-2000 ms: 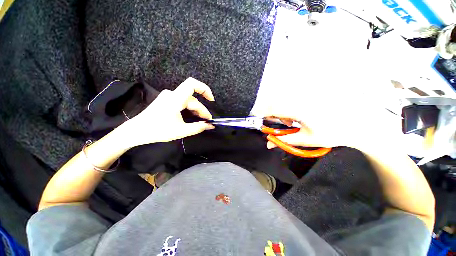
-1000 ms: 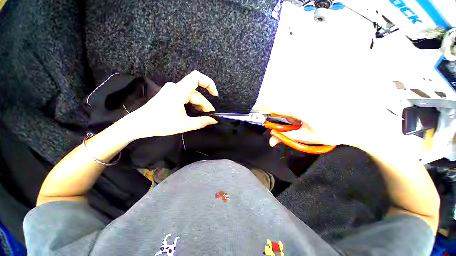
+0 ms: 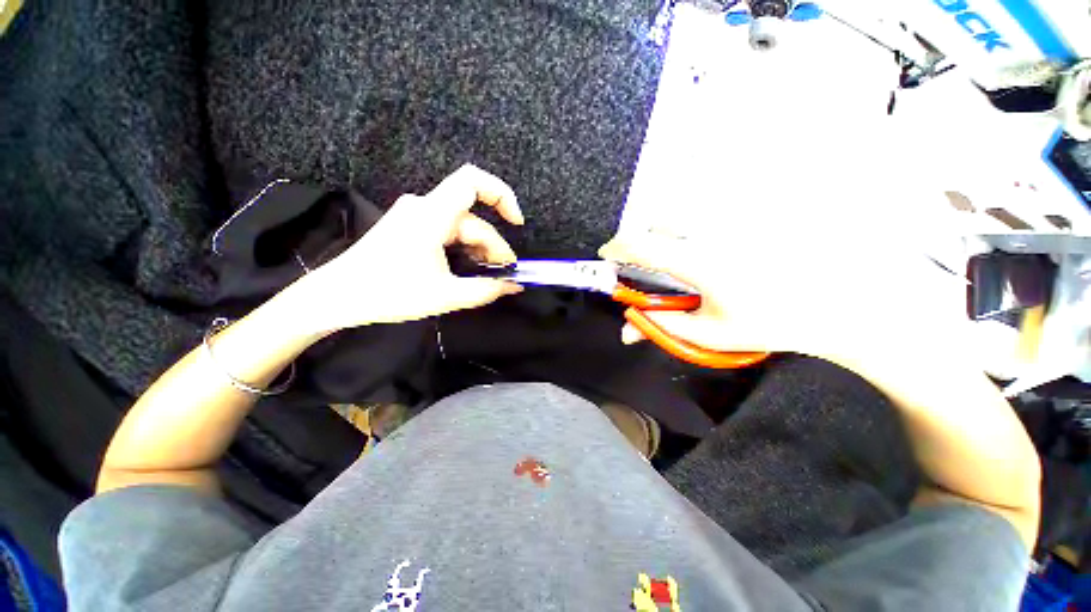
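Note:
My right hand (image 3: 706, 305) holds the orange-handled scissors (image 3: 688, 347) at centre right. Their silver blades point left and the tips are at my left fingertips. My left hand (image 3: 431, 257) has thumb and a fingertip pinched together on the edge of the black lining (image 3: 503, 341); what lies between the fingertips is mostly hidden. The thick speckled grey-black outer cloth (image 3: 419, 96) lies behind my left hand. A thin white thread (image 3: 245, 210) curves over the black lining at the left, and short thread pieces show below my left hand.
The white machine bed (image 3: 766, 155) is at the upper right, with the presser foot area (image 3: 762, 36) at the top edge and the machine head (image 3: 975, 30) beyond. A black phone (image 3: 991, 287) lies at the far right. More dark cloth (image 3: 814, 454) covers my lap.
The scissors and my right hand have moved slightly left, with the blades further in at my left fingertips. My left hand has barely moved and keeps its pinch.

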